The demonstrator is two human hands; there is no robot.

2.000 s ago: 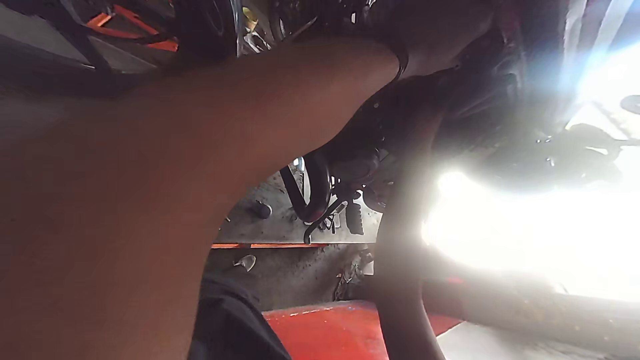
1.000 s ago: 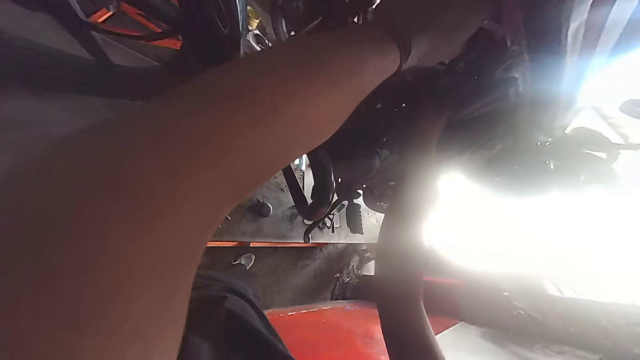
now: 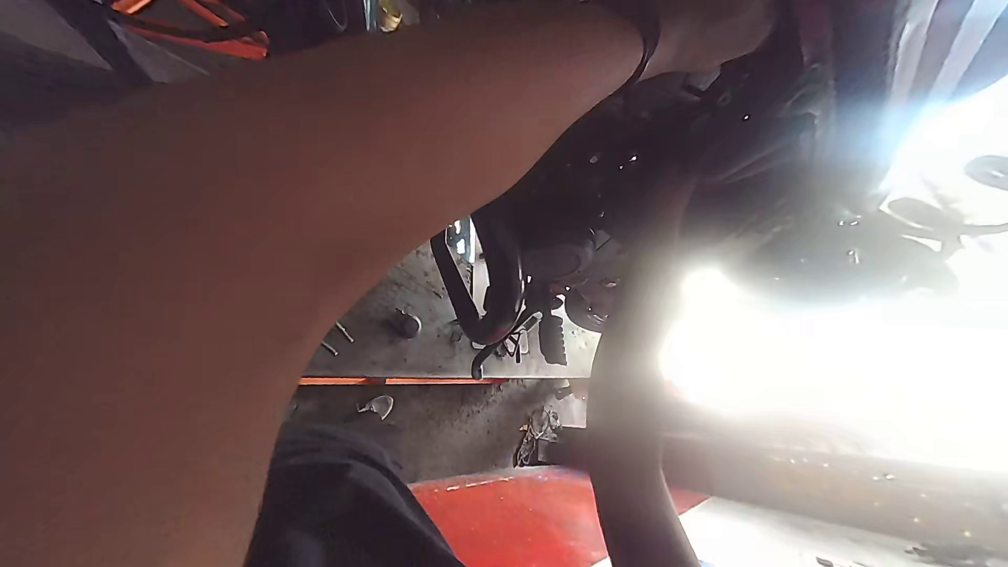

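Observation:
My left forearm crosses the view from the left, with a dark band at the wrist. My left hand [image 3: 717,39] is at the upper part of a dark motorcycle [image 3: 583,181]; its fingers are hidden, so what it holds does not show. From the bottom edge my right forearm rises in front of the motorcycle and fades into shadow and glare. My right hand cannot be made out there. Below the engine area are a ribbed footpeg [image 3: 553,339] and a bent dark pedal or lever [image 3: 482,362].
A grey metal platform [image 3: 378,299] with an orange edge strip [image 3: 339,381] lies below. A small round dark object [image 3: 408,324] rests on it. Near the bottom is a red surface [image 3: 512,520]. An orange frame [image 3: 197,35] stands at upper left. Strong glare covers the right.
My left forearm and wrist have moved up a little in the view. My right forearm stays in about the same place.

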